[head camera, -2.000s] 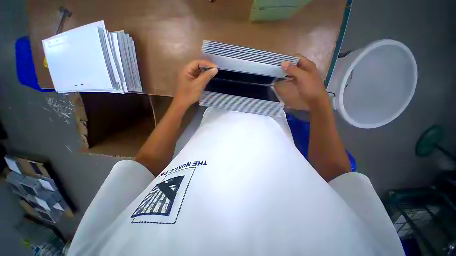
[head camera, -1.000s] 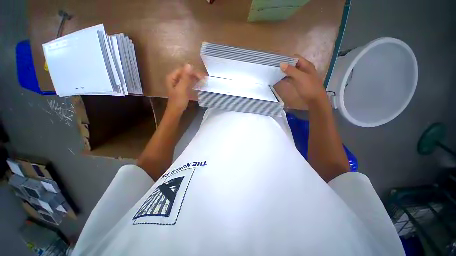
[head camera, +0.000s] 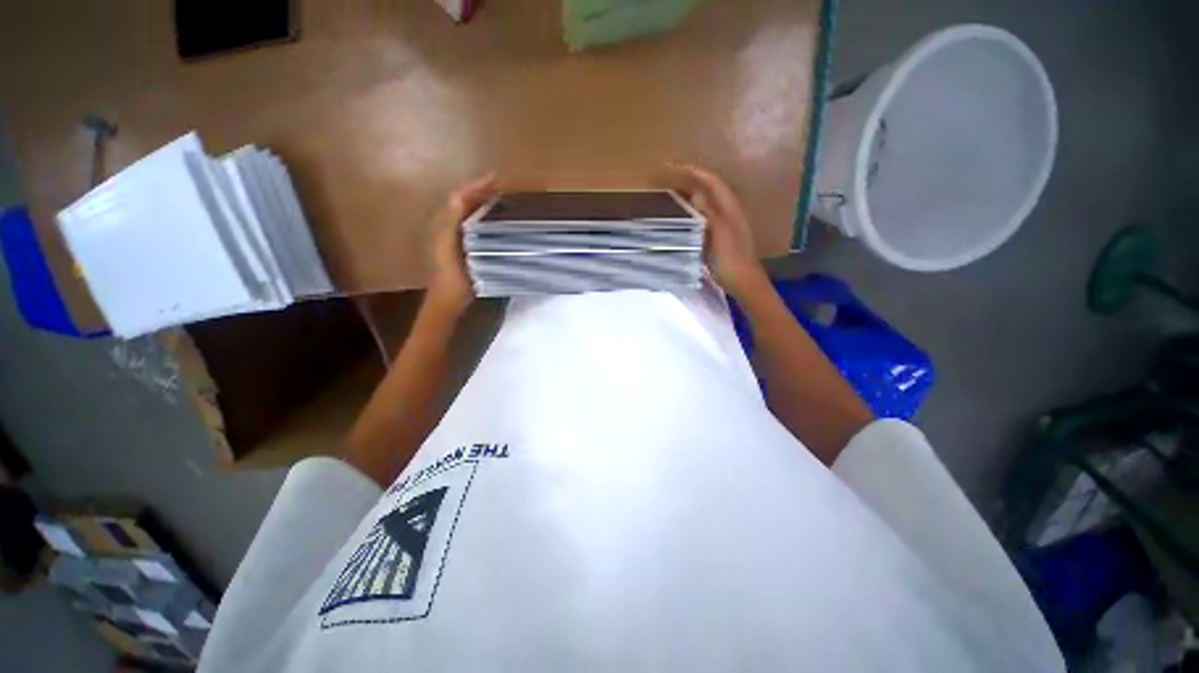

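Note:
A stack of small solar panels [head camera: 585, 256] stands at the bench's front edge against my shirt, striped edges towards me and a dark cell face on top. My left hand [head camera: 458, 243] presses on its left end and my right hand [head camera: 723, 230] on its right end, so the stack is held between them. Both hands are bare. A second stack of panels [head camera: 158, 243], white backs up and fanned out, lies at the bench's left front corner.
The brown bench [head camera: 395, 118] carries a flat black rectangle [head camera: 237, 24], a light-green sheet [head camera: 625, 19] and a thin-shafted tool [head camera: 99, 147]. An open cardboard box [head camera: 283, 381] is below. A white bin [head camera: 957, 147] and a blue stool or crate [head camera: 855, 348] stand right.
The split stack has been closed into one block. My left hand has moved onto its left end and my right hand onto its right end. The view has shifted, showing the black rectangle.

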